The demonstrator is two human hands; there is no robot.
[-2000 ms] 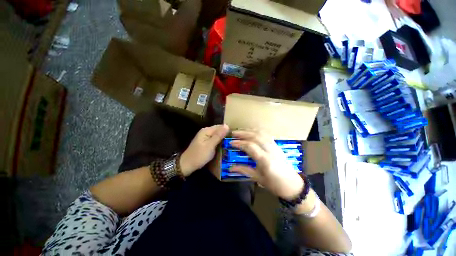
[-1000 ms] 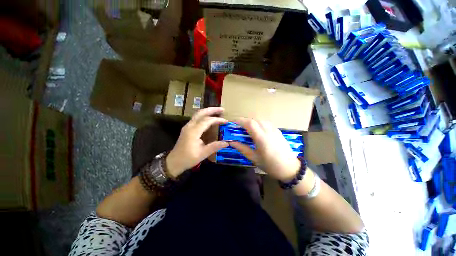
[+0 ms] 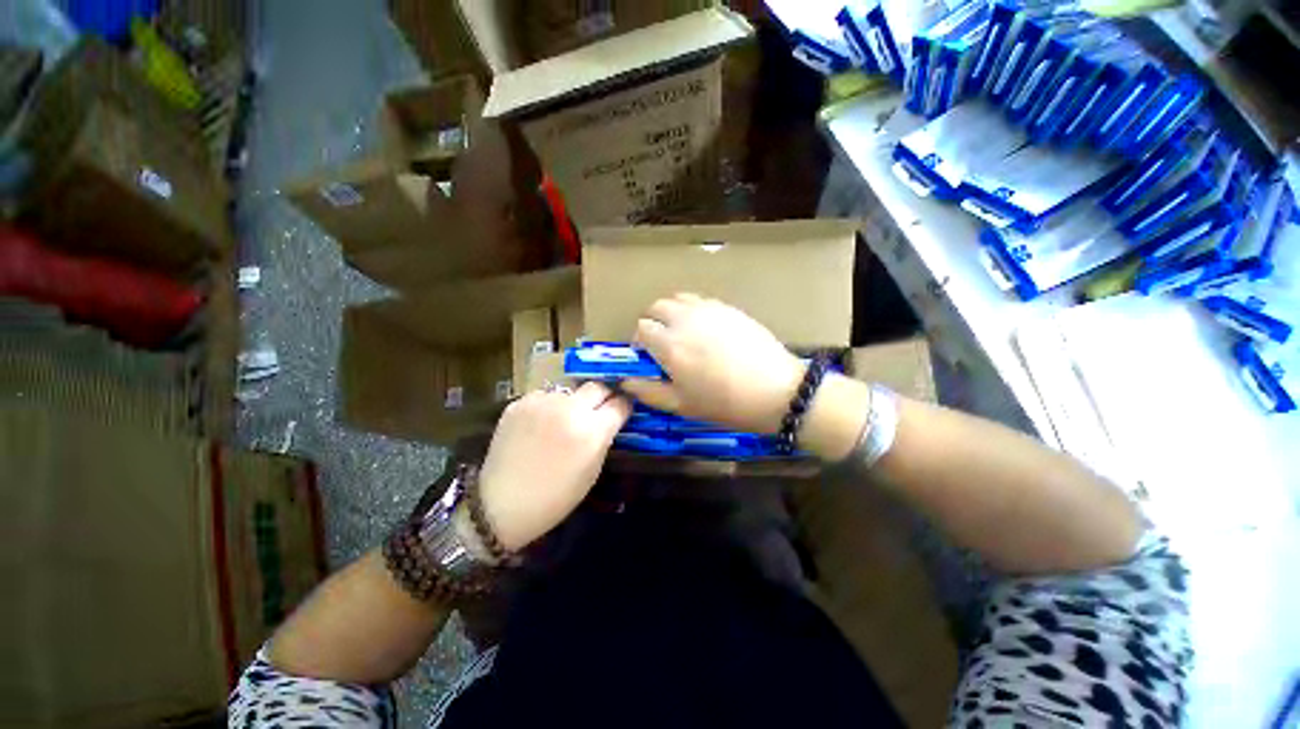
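Note:
An open brown inner carton (image 3: 717,292) rests on my lap with its lid raised at the back and a side flap out to the right. Blue retail boxes (image 3: 699,436) fill it in rows. My right hand (image 3: 713,363) grips one blue-and-white retail box (image 3: 610,359), lifted above the carton's left end. My left hand (image 3: 549,463) is at the carton's left front corner, its fingertips just under that box; whether they grip anything is hidden.
A master carton (image 3: 414,349) with inner cartons stands beyond my left hand. A tall printed shipping carton (image 3: 635,143) is ahead. Fanned retail boxes (image 3: 1055,143) lie on the white table (image 3: 1141,413) at right. A large red-striped carton (image 3: 271,556) and a red bundle (image 3: 100,285) are at left.
The view has swung right and forward. My right hand has moved to the carton's left end and now holds a retail box above the rows. My left hand has lowered to the front corner.

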